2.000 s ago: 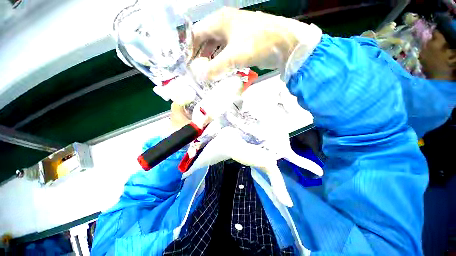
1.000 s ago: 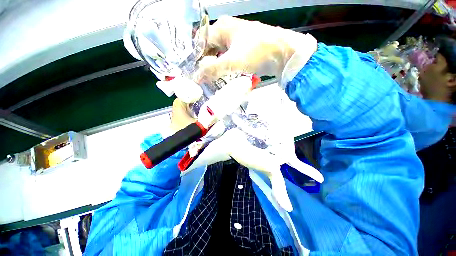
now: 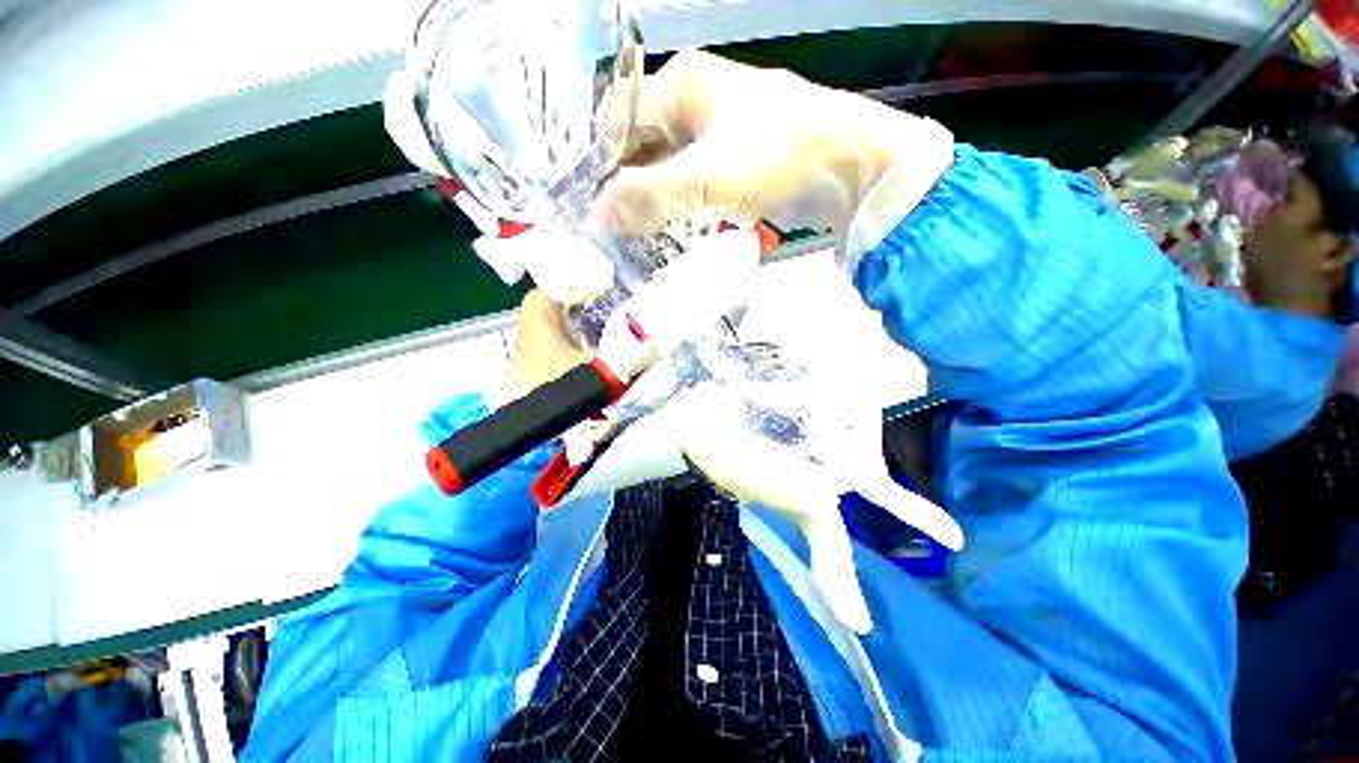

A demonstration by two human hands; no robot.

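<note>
A clear plastic body (image 3: 514,105), with a rounded bulb and narrower neck, is held up in front of my chest. My right hand (image 3: 768,142), in a thin pale glove, is bent over its right side with the fingertips against it. My left hand (image 3: 544,350) is mostly hidden behind the neck and white parts; only a small part shows. A white piece with a black grip (image 3: 529,429) and red end lies across the neck, pointing down-left. A large white moulding (image 3: 790,485) with branching ends hangs below. Glare hides where the pieces join.
A white bench top (image 3: 343,447) runs behind my left sleeve, with a small open box (image 3: 164,440) of yellow-orange contents. A dark green conveyor (image 3: 254,283) lies beyond. At the right are another person's blue sleeve (image 3: 1267,358) and a heap of clear and pale parts (image 3: 1215,187).
The clear body and my right hand have shifted slightly right and down in view. The small box has moved left in view. The grip has stayed nearly in place.
</note>
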